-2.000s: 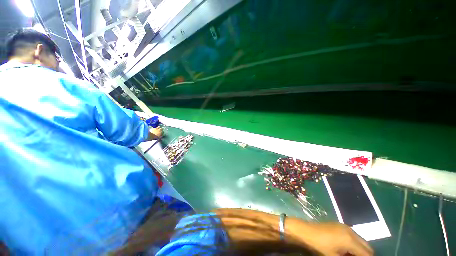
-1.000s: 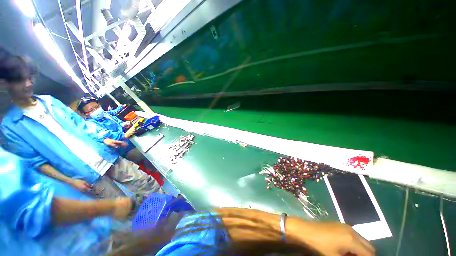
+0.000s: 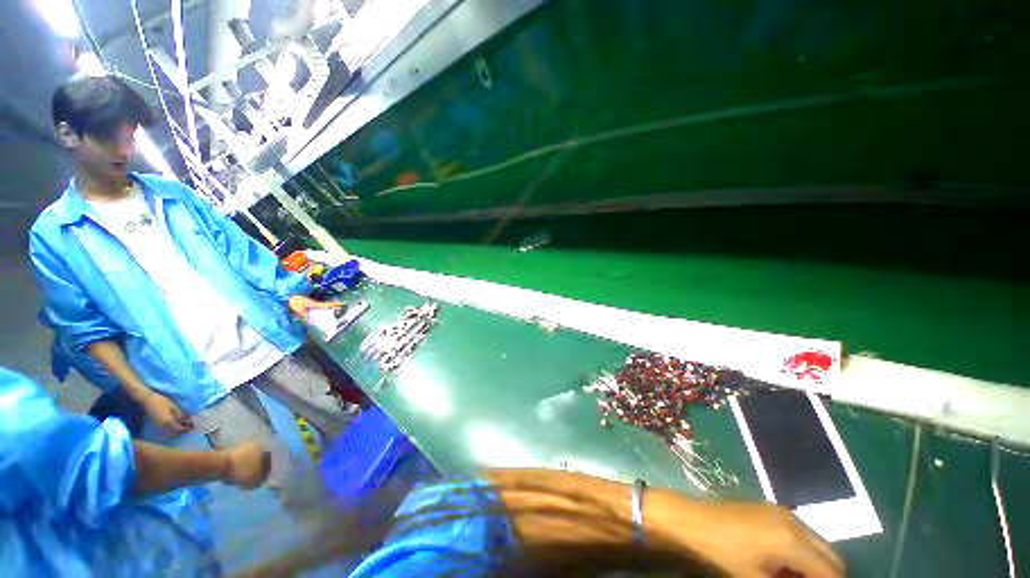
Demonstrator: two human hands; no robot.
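My left hand (image 3: 785, 544) is at the lower right, with a thin band on its wrist. The bottom edge cuts off its fingers, so its grip cannot be told. My right hand is not in view. A flat black panel with white borders (image 3: 794, 448) lies on the green bench just above my hand. A loose heap of tiny dark red-brown parts with thin silvery wires (image 3: 661, 395) lies left of the panel. A second heap of pale parts (image 3: 399, 336) lies further left.
A white strip (image 3: 587, 321) with a red patch edges the green bench top (image 3: 503, 390). The green belt (image 3: 678, 277) lies beyond. A person in a blue smock (image 3: 169, 265) stands left, one hand at the bench. Another person's arm (image 3: 181, 465) and a blue basket (image 3: 364, 452) are nearer.
The near person in blue has moved away to the lower left. The standing person now has a hand by a pale flat piece, and the masked person is hidden. My left hand has barely moved.
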